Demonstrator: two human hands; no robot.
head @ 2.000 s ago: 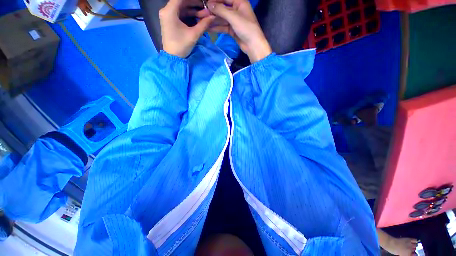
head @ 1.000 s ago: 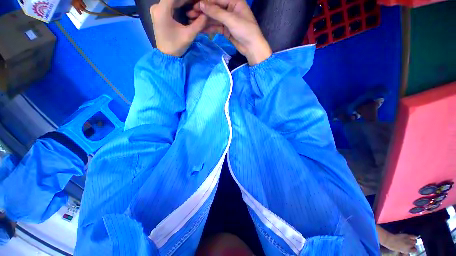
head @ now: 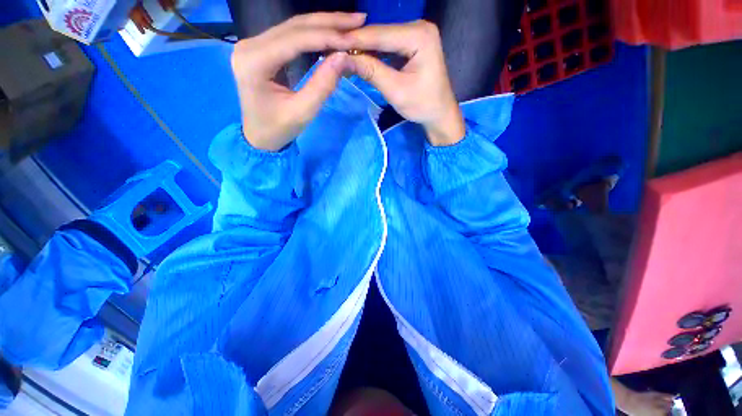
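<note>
My left hand (head: 289, 77) and my right hand (head: 407, 73) are bare and meet fingertip to fingertip over my lap, at the top of the view. A tiny part (head: 354, 53), dark with a yellowish glint, is pinched between the fingertips of both hands. Fingers cover most of it, so its shape cannot be told. Several round electronic units (head: 696, 331) lie in a cluster on the pink-red foam mat (head: 679, 244) at the right, away from my hands.
A red lattice crate (head: 557, 45) is on the blue floor. A red-pink foam slab (head: 675, 20) lies on the green bench (head: 700, 101). A blue stool (head: 154, 211) and another person's blue sleeve (head: 61, 292) are at left, a cardboard box (head: 41, 89) beyond. A person's hand (head: 647, 402) shows at lower right.
Both my hands have come down in the view, towards my body, and the fingers are straighter, with fingertips still together. The units on the mat have not visibly moved on it.
</note>
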